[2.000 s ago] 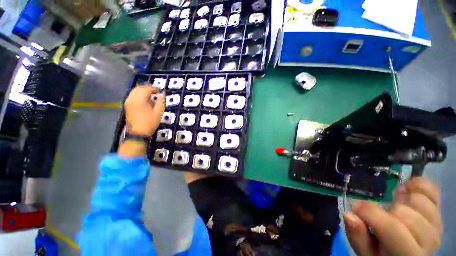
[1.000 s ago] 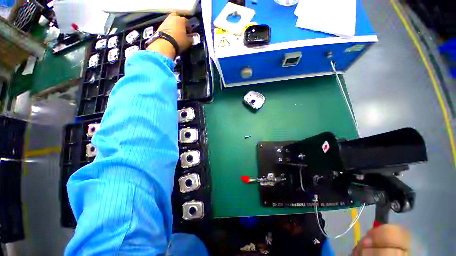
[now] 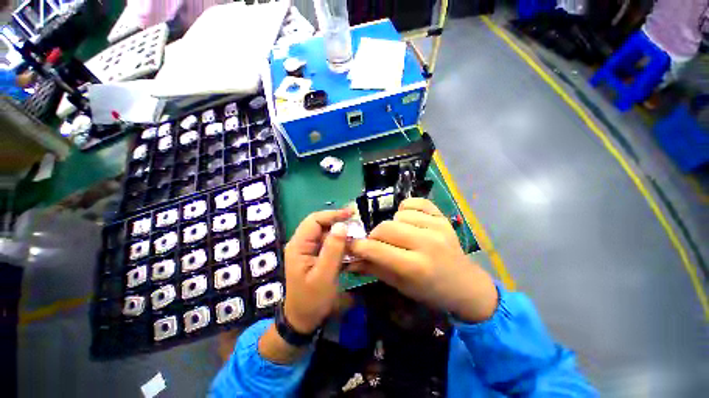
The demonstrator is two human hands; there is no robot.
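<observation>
My left hand [image 3: 312,268] and my right hand [image 3: 420,256] meet in front of the fixture. Both hold a small silver-white unit [image 3: 354,229] between the fingertips, which partly cover it. The black toggle-clamp fixture [image 3: 396,167] stands just beyond my hands, and they hide its lower part. The front black tray [image 3: 109,291] lies to the left with white units in most pockets. The rear black tray [image 3: 128,186] has units in its far rows. A loose unit [image 3: 332,164] lies on the green mat near the blue box.
The blue box [image 3: 334,127] stands behind the mat, bearing a clear cylinder [image 3: 335,39], white paper [image 3: 378,64] and a small black part [image 3: 315,99]. White foam trays [image 3: 225,47] lie behind the black trays. Another person's pink clothing [image 3: 679,23] and a blue stool [image 3: 633,66] are at upper right.
My left hand has come back from the rear tray to the front of the fixture. My right hand has left the clamp handle and joined it at the unit. The view has shifted.
</observation>
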